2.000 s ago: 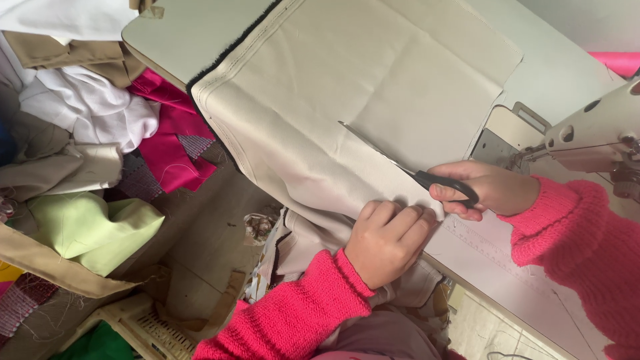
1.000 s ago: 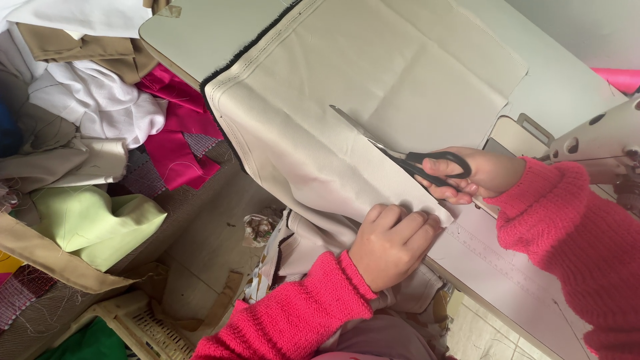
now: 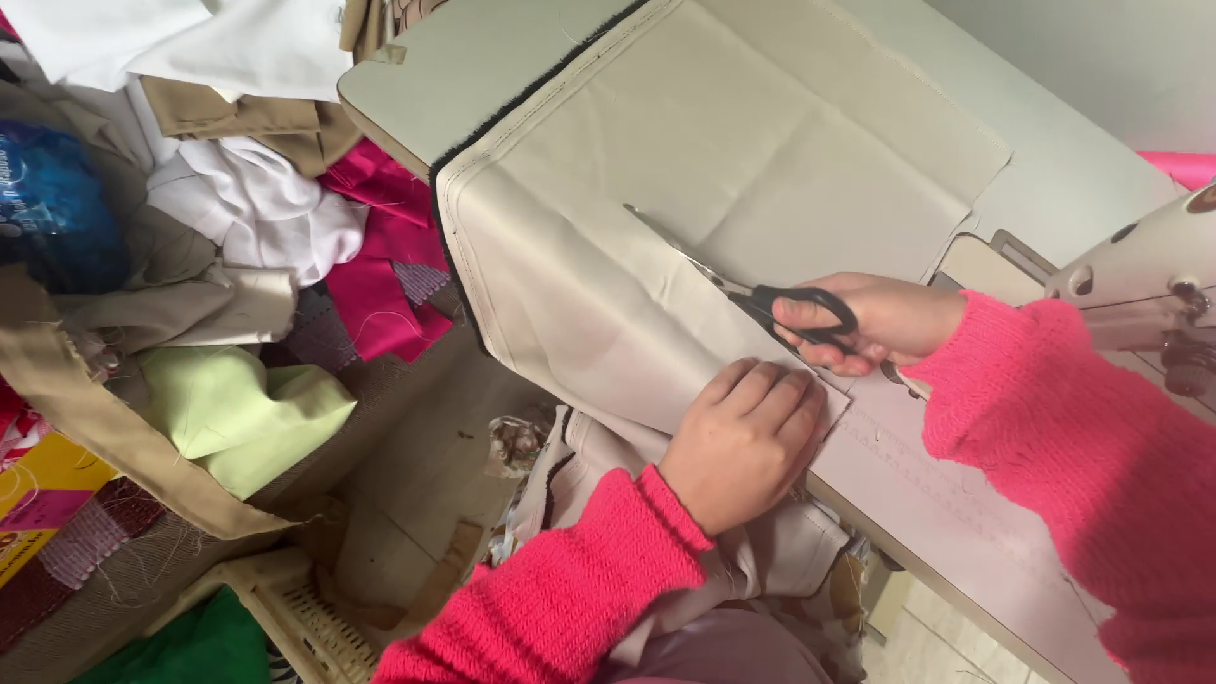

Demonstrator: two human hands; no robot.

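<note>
Beige fabric (image 3: 589, 275) with a stitched, dark-fringed edge lies over a sewing machine table (image 3: 1073, 190) and hangs off its near side. My right hand (image 3: 836, 323) grips the black handles of scissors (image 3: 679, 247), whose blades point up and left along a cut line in the fabric. Just below the handles, my left hand (image 3: 750, 437) presses on the fabric's corner at the table edge, fingers curled over it. Part of the lower blade seems hidden by the cloth.
On the right stands a sewing machine (image 3: 1140, 275). Heaped at left are white cloth (image 3: 256, 204), magenta cloth (image 3: 389, 285), light green cloth (image 3: 242, 413) and a blue plastic package (image 3: 57, 209). A plastic basket (image 3: 304, 608) with green fabric sits at the lower left.
The right hand and scissors have moved up and left along the fabric since the first frame. The left hand stays on the fabric's corner. The view has shifted somewhat.
</note>
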